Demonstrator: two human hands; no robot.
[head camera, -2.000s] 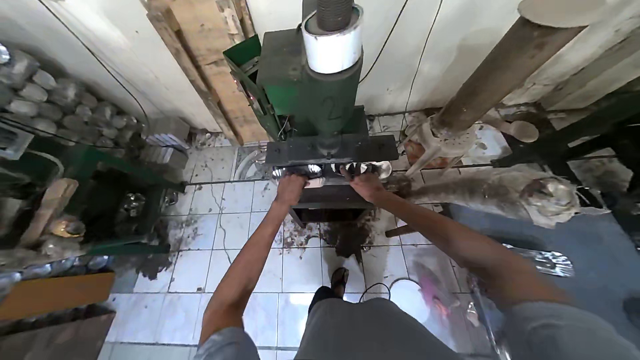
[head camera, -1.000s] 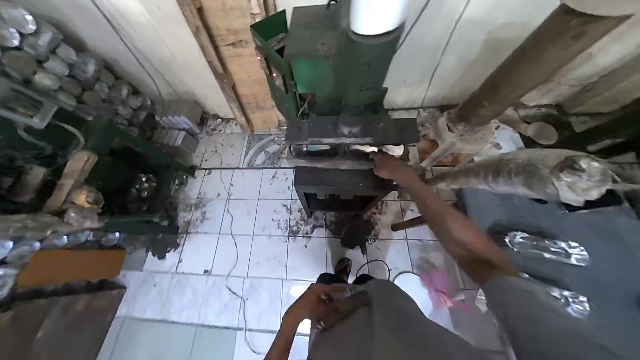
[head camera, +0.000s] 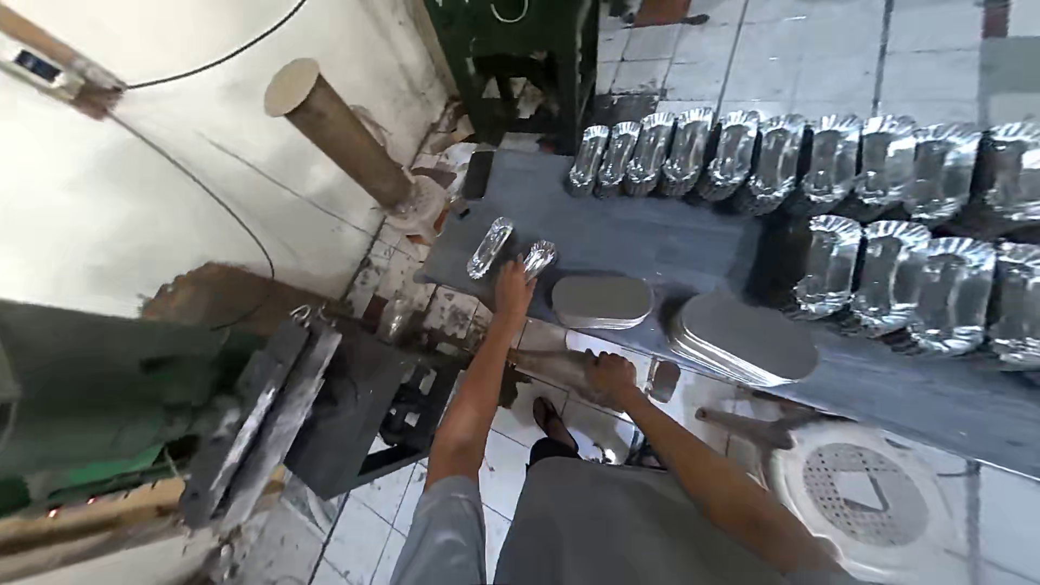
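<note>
My left hand (head camera: 513, 292) is over the front edge of the grey table (head camera: 650, 227), its fingertips at the near end of a small oval foil tray (head camera: 540, 257). Whether they grip it is unclear. Another small foil tray (head camera: 490, 248) lies just left of it. My right hand (head camera: 611, 375), fingers curled, is at the end of a plastic-wrapped roll (head camera: 556, 370) below the table edge; its hold cannot be made out. To the right of my left hand are a smaller stack of oval grey plates (head camera: 603, 299) and a larger stack (head camera: 743, 337).
Stacked oval foil trays (head camera: 739, 154) line the table's back, with more stacks (head camera: 886, 268) at the right. A press with metal bars (head camera: 280, 406) stands lower left. A brown cylinder (head camera: 345, 134) leans near the wall. A white plastic stool (head camera: 865, 487) stands lower right.
The view has swung from the press to the table. My right hand has left the press bars. My left hand, at my lap one second ago, is now stretched out to a small foil tray.
</note>
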